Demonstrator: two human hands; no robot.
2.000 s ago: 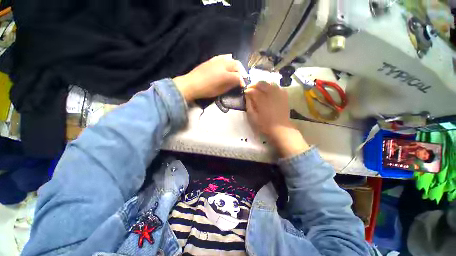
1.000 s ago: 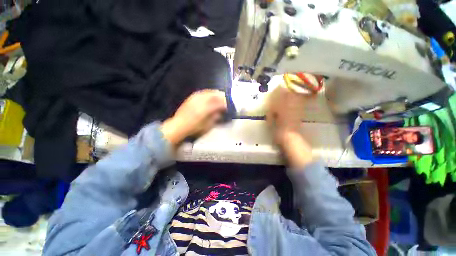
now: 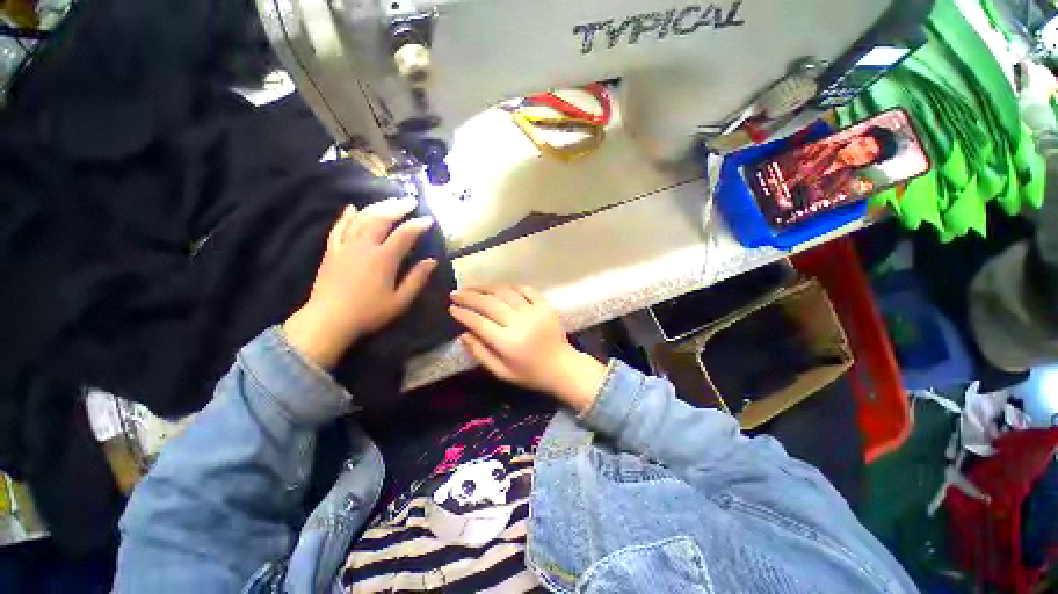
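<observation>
Black fabric (image 3: 151, 232) lies heaped left of the needle and reaches under the lit presser foot (image 3: 406, 186). My left hand (image 3: 366, 269) lies on the fabric just in front of the foot, fingers spread and pointing to the needle. My right hand (image 3: 511, 331) rests at the front edge of the pale machine bed (image 3: 580, 250), its fingertips at the fabric's right edge. Whether they pinch the fabric is unclear. The white machine head (image 3: 661, 58) stands above. The needle itself is too small and bright to make out.
Scissors (image 3: 566, 133) with red and yellow loops lie right of the needle. A phone (image 3: 835, 172) sits on a blue tray (image 3: 740, 215) at the table's right end. Green fabric pieces (image 3: 963, 139) hang beyond. An open cardboard box (image 3: 772, 354) is below the table.
The view has turned to the right. The small grey-black piece between my fingers earlier no longer shows. My left hand now lies flat on the fabric, and my right hand has come from the bed to the fabric's edge.
</observation>
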